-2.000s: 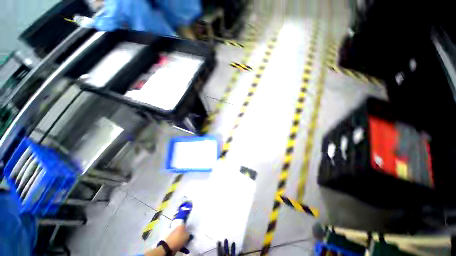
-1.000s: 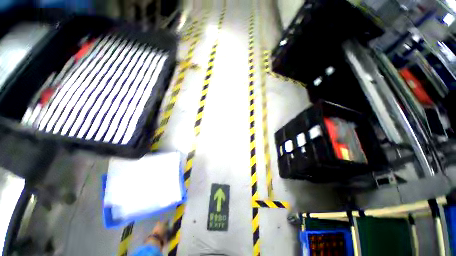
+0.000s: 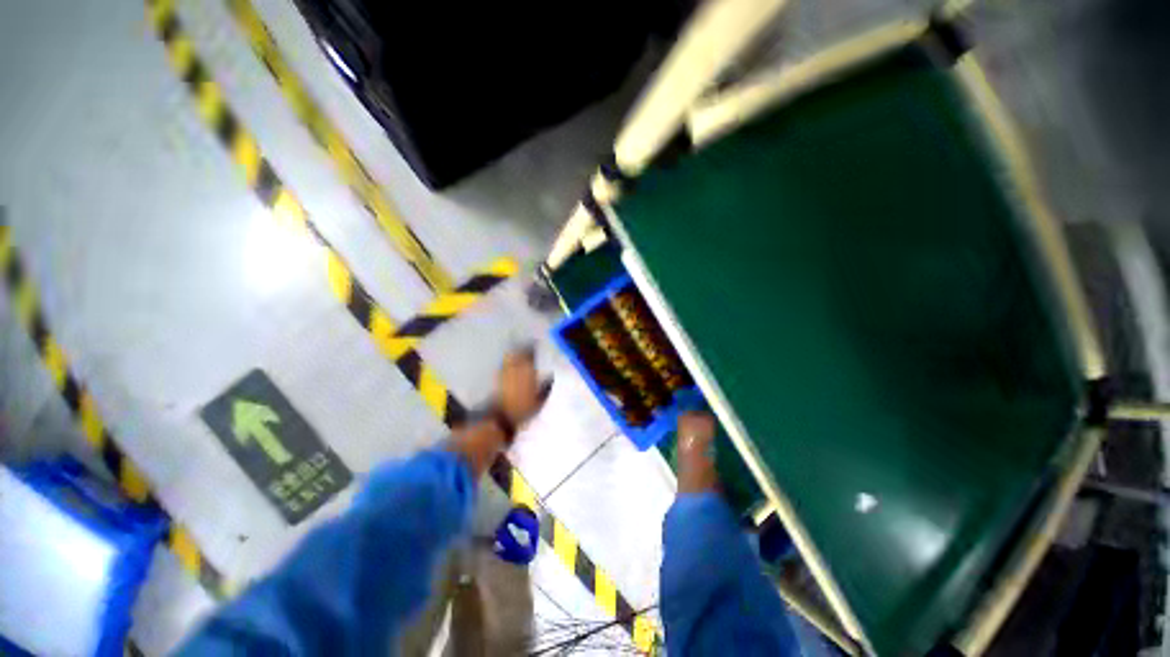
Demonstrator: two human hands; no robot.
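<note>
A blue parts bin (image 3: 627, 361) with rows of copper-brown wound components sits on a lower green shelf of the trolley, partly under the upper shelf. My right hand (image 3: 694, 448) is at the bin's near end; its fingers are hidden at the rim, so I cannot tell if it grips. My left hand (image 3: 520, 389) is beside the bin on its left, apart from it, fingers spread and slightly blurred, holding nothing.
The trolley's green upper shelf (image 3: 847, 295) with cream tubes fills the right. A black tote (image 3: 475, 77) stands at the top. A blue bin (image 3: 126, 546) with white contents is at lower left. Yellow-black tape and a green exit sign (image 3: 276, 445) mark the floor.
The view has turned and moved to the trolley at the right. The bin of copper-brown components is now close, with both hands near it. The blue bin with white contents has shifted to the lower left.
</note>
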